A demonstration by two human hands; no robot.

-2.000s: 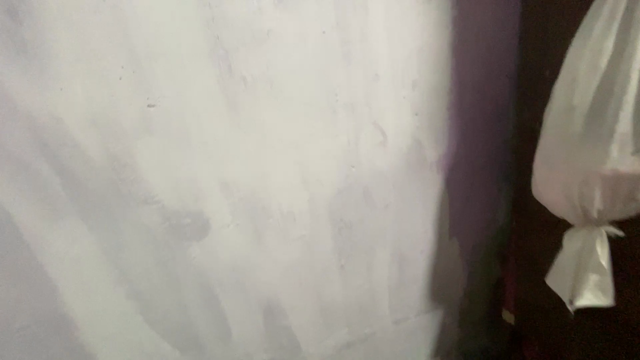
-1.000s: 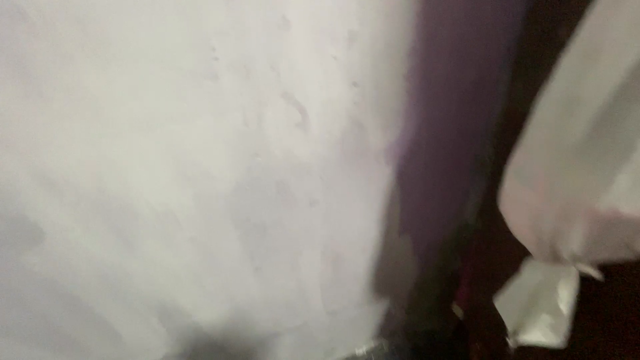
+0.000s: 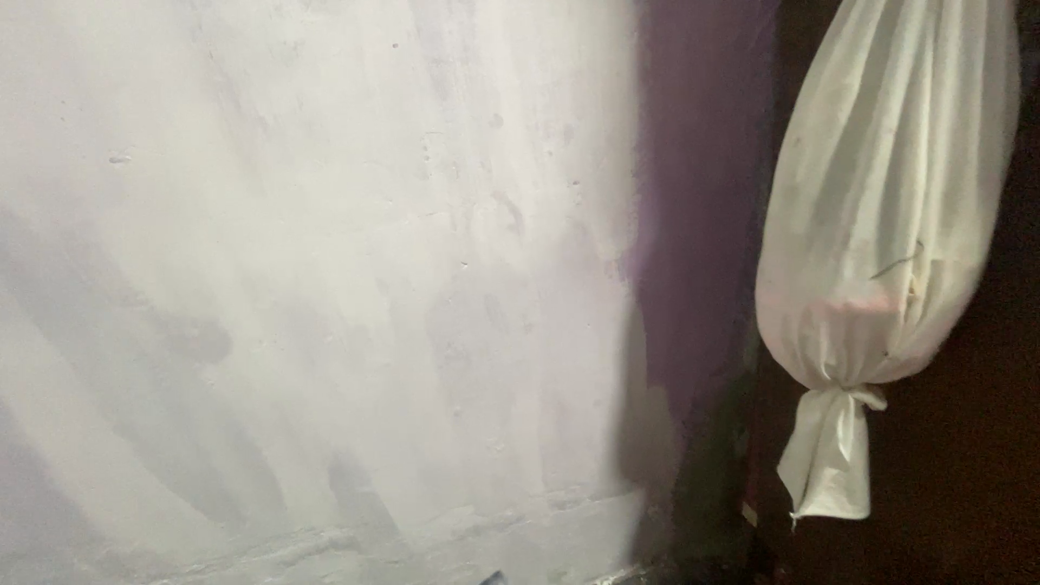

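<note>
Neither my left hand nor my right hand shows in the head view, so what they hold or touch is hidden. A wall (image 3: 349, 268) with streaky whitish paint over a purplish tone fills the left and middle. Its right-hand strip (image 3: 703, 187) is darker purple, with an uneven boundary between the two. To the right hangs a white cloth bundle (image 3: 886, 203), knotted near its lower end with a loose tail below the knot. Something pinkish shows faintly through the cloth.
Behind the bundle is a dark brown surface (image 3: 926, 479). A rough ridge (image 3: 325, 540) runs across the lower wall. A small dark object (image 3: 493, 578), too cut off to identify, pokes in at the bottom edge.
The view has shifted, and more of the hanging bundle shows now. A blurred dark shape at the bottom edge one second ago is no longer there in that form.
</note>
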